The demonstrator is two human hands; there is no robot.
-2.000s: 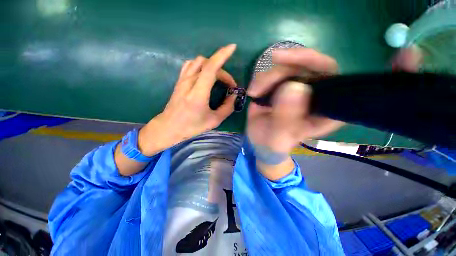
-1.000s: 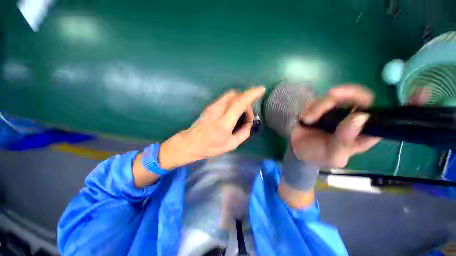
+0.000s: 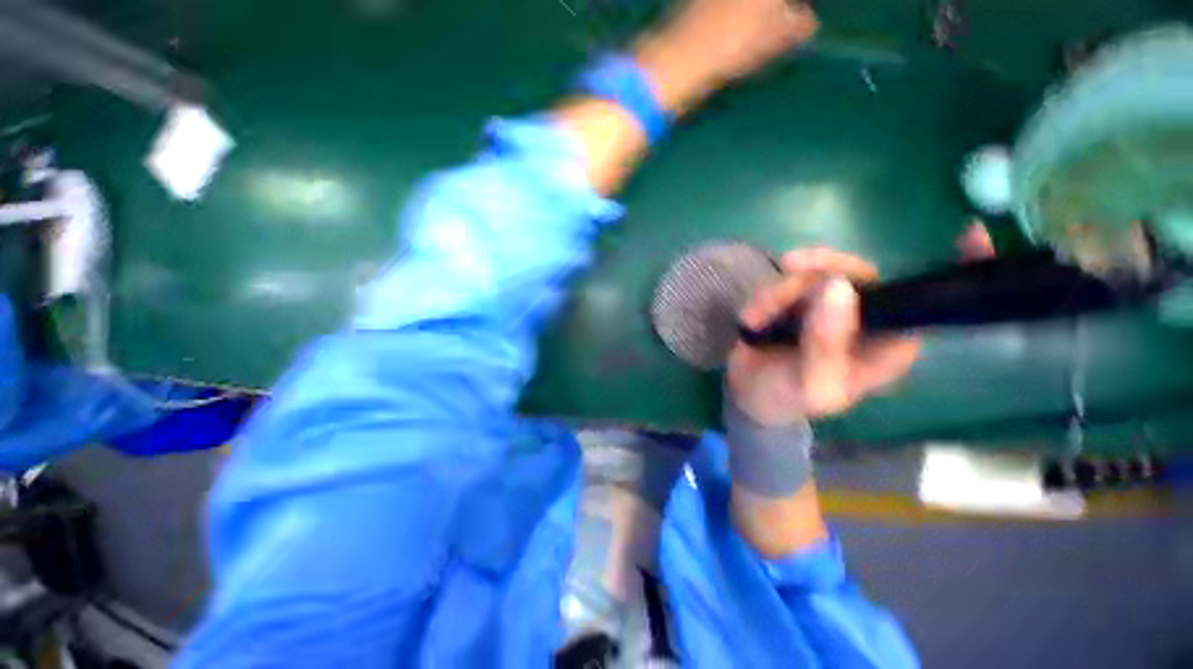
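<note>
My left hand (image 3: 735, 37) is stretched out over the far part of the green bench, at the top edge of the view. It is blurred, and whether it holds anything cannot be seen. My right hand (image 3: 824, 342) is wrapped round the front of a long black electric screwdriver (image 3: 975, 295), which points left and lies roughly level. The screwdriver's nose is hidden by my fingers. The round grey dotted screw tray (image 3: 704, 298) lies on the bench just left of my right fingers. The small black unit is not visible.
A mint-green desk fan (image 3: 1112, 144) stands at the right. A white paper tag (image 3: 190, 152) is at the far left, near a blue sleeve (image 3: 59, 399) of another person. A black and white power strip (image 3: 1001, 481) runs along the near right edge of the green bench (image 3: 314, 248).
My left hand has moved from beside the tray, where it pinched the small black unit, to the far side of the bench. The view has shifted. My right hand still holds the screwdriver.
</note>
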